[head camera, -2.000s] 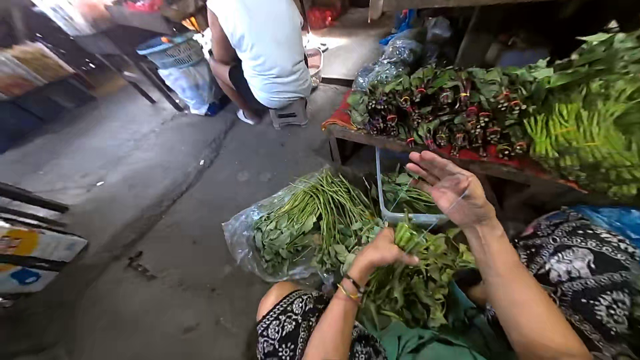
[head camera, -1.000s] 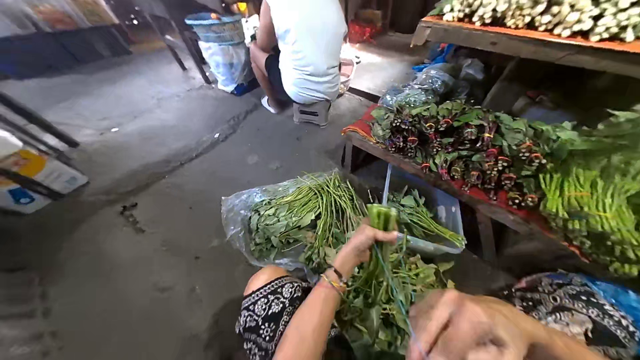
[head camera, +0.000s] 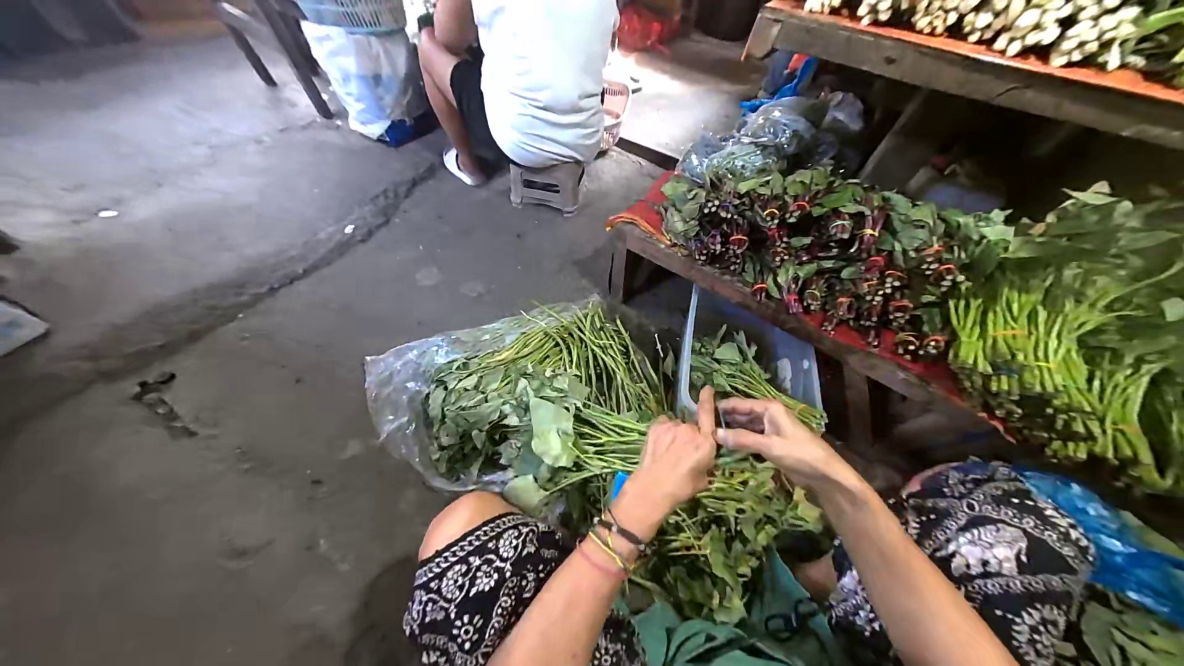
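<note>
My left hand (head camera: 675, 460), with bands on its wrist, is curled at the top of a bunch of leafy green stems (head camera: 726, 527) over my lap; its grip on the stems is partly hidden. Its index finger points up. My right hand (head camera: 772, 437) meets it there, fingers bent and partly spread, near a thin strand that is hard to make out. To the left, long-stemmed greens (head camera: 573, 370) lie on a clear plastic bag (head camera: 398, 407) on the floor. Behind my hands, more greens (head camera: 740, 370) rest in a clear plastic bin (head camera: 800, 361).
A low wooden bench (head camera: 731, 291) at right holds banded dark-stemmed bunches (head camera: 832, 250) and light green bunches (head camera: 1045, 342). Above it is a wooden shelf (head camera: 879, 55) with pale vegetables. A person in a white shirt (head camera: 541, 83) sits on a low stool (head camera: 546, 188) ahead.
My right hand was low in front one second ago and is now up against my left hand. The upright stem ends seen in my left hand then are now hidden.
</note>
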